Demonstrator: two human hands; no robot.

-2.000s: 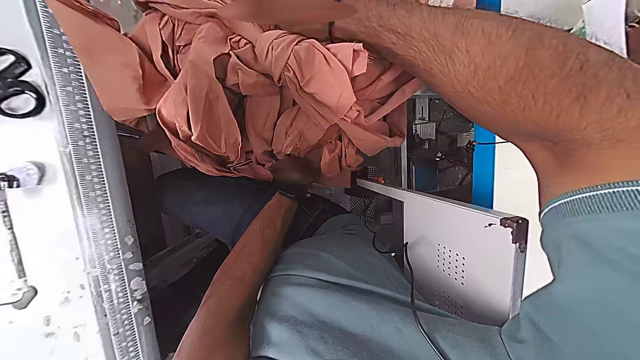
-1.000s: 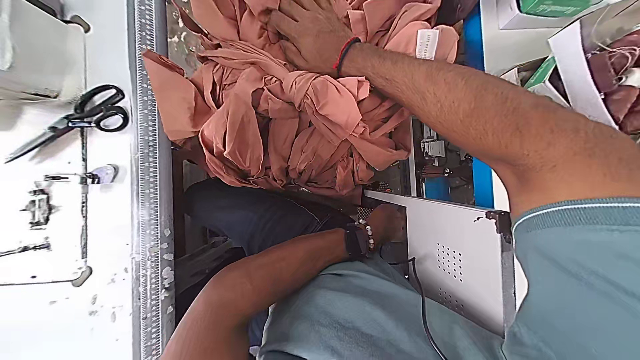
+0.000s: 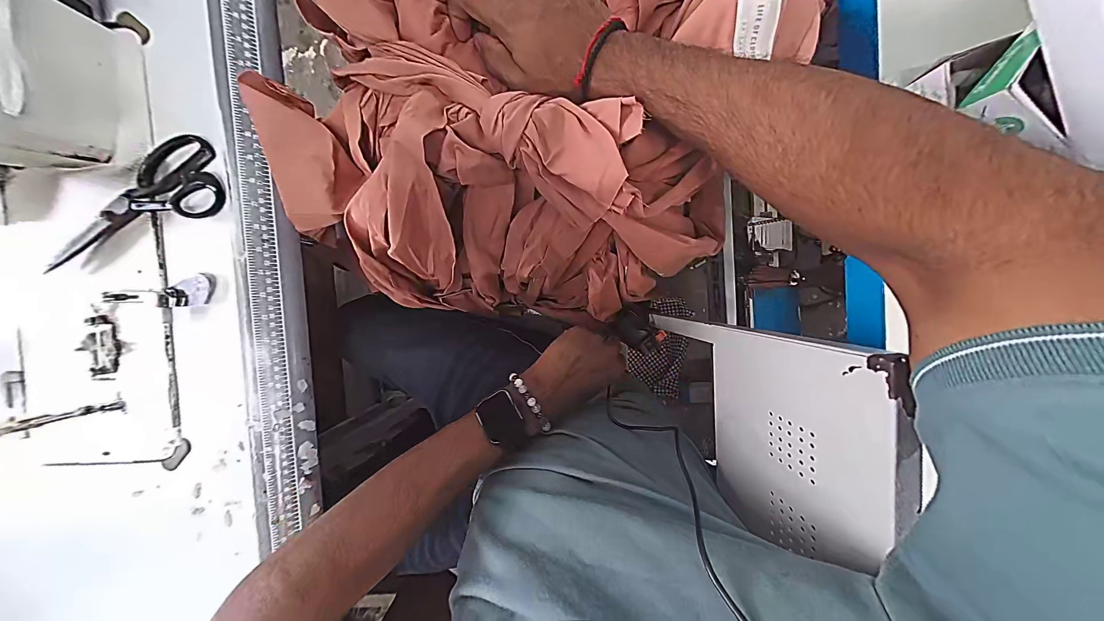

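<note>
A large bundle of salmon-coloured cloth strips (image 3: 483, 190), knotted and wrapped around itself, lies across the upper middle. My right hand (image 3: 526, 43), with a red and black cord at the wrist, rests on its upper part; some fingers lie among folds or beyond the top edge, so a grip is unclear. Below the bundle is my left hand (image 3: 580, 371), wearing a smartwatch and beads. Its fingers are curled beside a small black part with an orange piece (image 3: 638, 332), and whether they hold it is hidden. A black cable (image 3: 677, 431) hangs near this hand.
At left, a white sewing-machine table (image 3: 95, 517) carries black-handled scissors (image 3: 155, 194) and has a measuring scale (image 3: 259, 259) along its edge. A perforated white metal panel (image 3: 802, 431) stands right of my left hand. Green and white boxes (image 3: 1018, 95) are at upper right.
My left hand has left the bundle's lower edge, passed by the white panel, and is now beside the black part. My right hand stays on the upper cloth since one second ago.
</note>
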